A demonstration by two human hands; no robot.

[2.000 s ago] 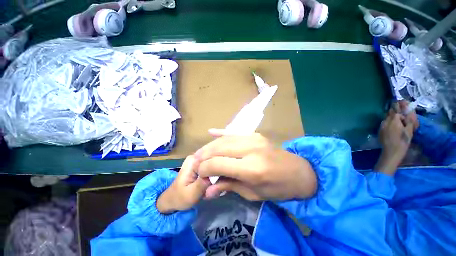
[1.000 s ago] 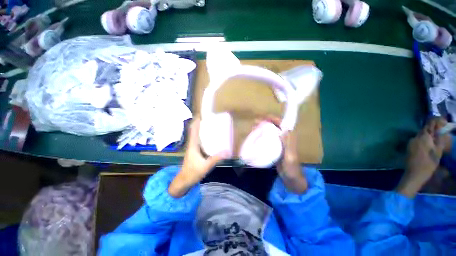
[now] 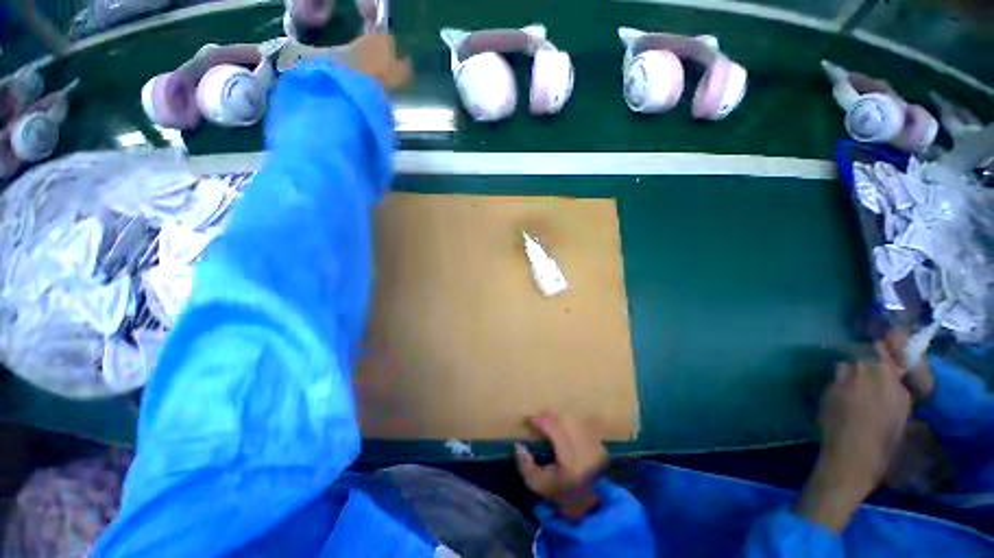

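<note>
My left arm stretches across the bench. My left hand is at the right end of the white band of a cat-ear headset, cut off by the top edge. The fingers are blurred, so a grip cannot be told. My right hand is empty, fingers apart and bent, at the front edge of the cardboard sheet. The white glue bottle lies on the cardboard. Another cat-ear headset sits beyond the white line.
White ear covers under clear plastic lie at left, partly hidden by my sleeve. More headsets stand along the far side. At right, another person's hands hold a white piece beside a blue-edged tray of ear covers.
The headset held in both my hands a second ago is out of them, and one more headset stands beyond the white line. My left arm has reached far forward; my right hand has drawn back.
</note>
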